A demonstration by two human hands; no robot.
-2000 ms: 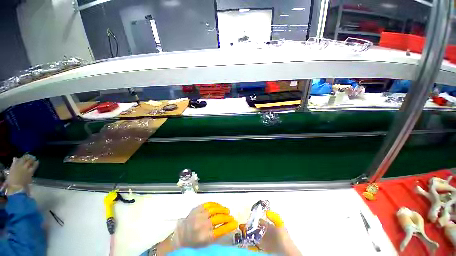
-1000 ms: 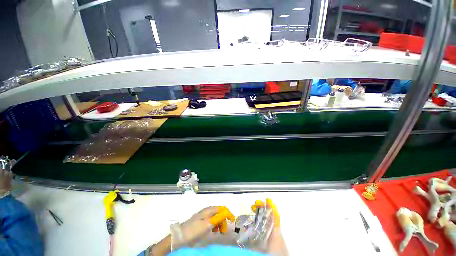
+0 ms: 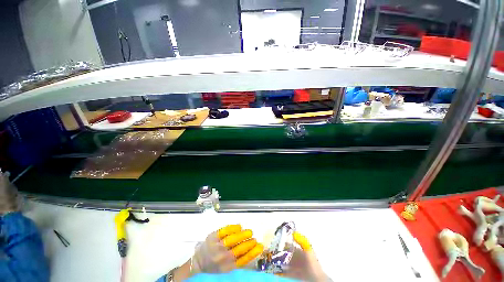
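A clear, glossy plastic housing (image 3: 281, 246) with silvery and dark parts is held low in the middle of the view, over the white bench. My right hand (image 3: 304, 260) grips it from the right, with an orange-yellow finger cot showing. My left hand (image 3: 226, 250), with orange-yellow cots on several fingers, is at the left of the housing. Its fingers point right toward the housing; whether they touch it is hard to tell. The lower parts of both hands are covered by a blue sleeve.
A yellow air blow gun (image 3: 121, 231) lies left, a small pump bottle (image 3: 208, 198) stands at the bench's back edge. Tweezers (image 3: 409, 254) lie right, beside a red tray (image 3: 431, 234) with off-white branched parts (image 3: 457, 253). A green belt (image 3: 276, 179) runs behind. Another person's sleeve (image 3: 22, 248) is far left.
Since one second ago, the housing has turned more upright and my left fingers have spread out beside it. The other person's hand at far left has shifted.
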